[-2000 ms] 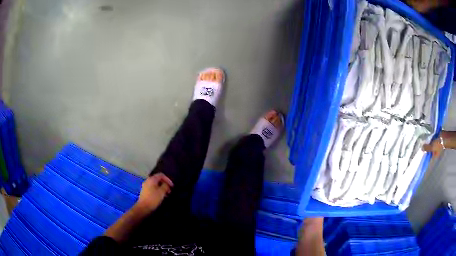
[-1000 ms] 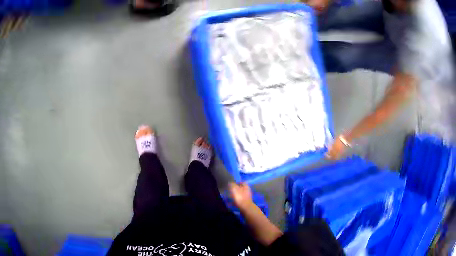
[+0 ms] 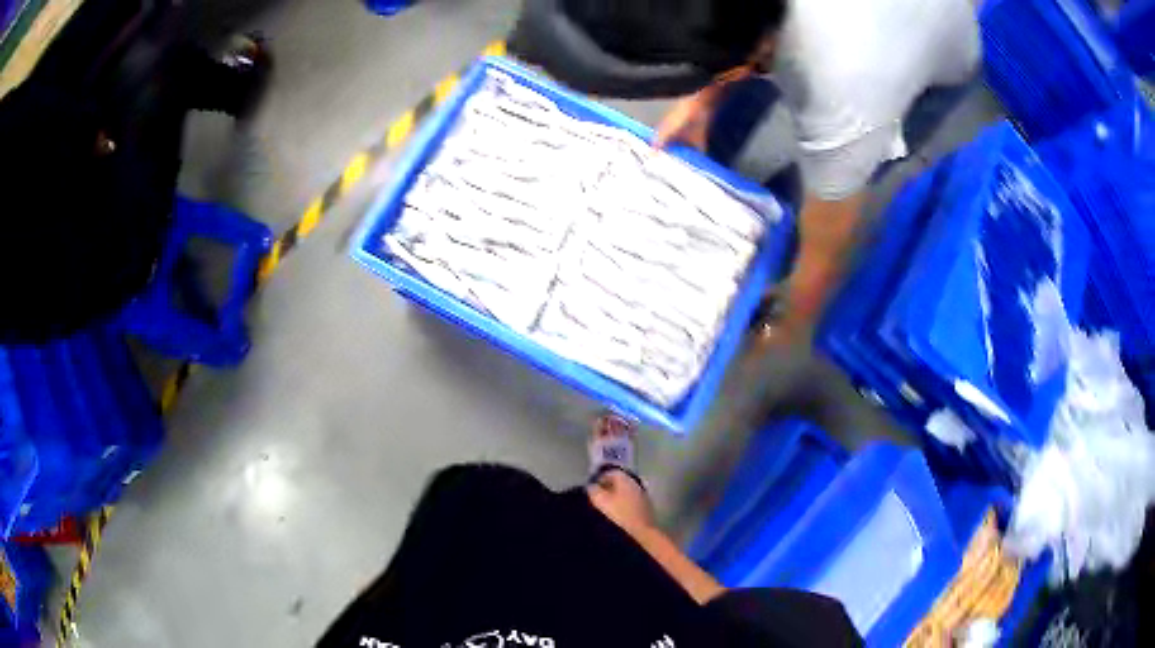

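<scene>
A shallow blue plastic tray is tilted in view in front of me, above the floor. Rows of long white parts lie in it in two blocks. Another person's hand is at its far rim. My right hand is below the tray's near rim, with a visible gap between them. Its fingers look curled, but blur hides whether it holds anything. My left hand is not in view.
A person in a light top stands beyond the tray. Blue trays are stacked at the right, beside crumpled white material and a bin of tan pieces. A blue stool and a dark-clothed person are at the left. Yellow-black tape marks the floor.
The tray was at my right, then in front with my right hand at its near corner; now it is turned and my hand is off it. My left hand has left view.
</scene>
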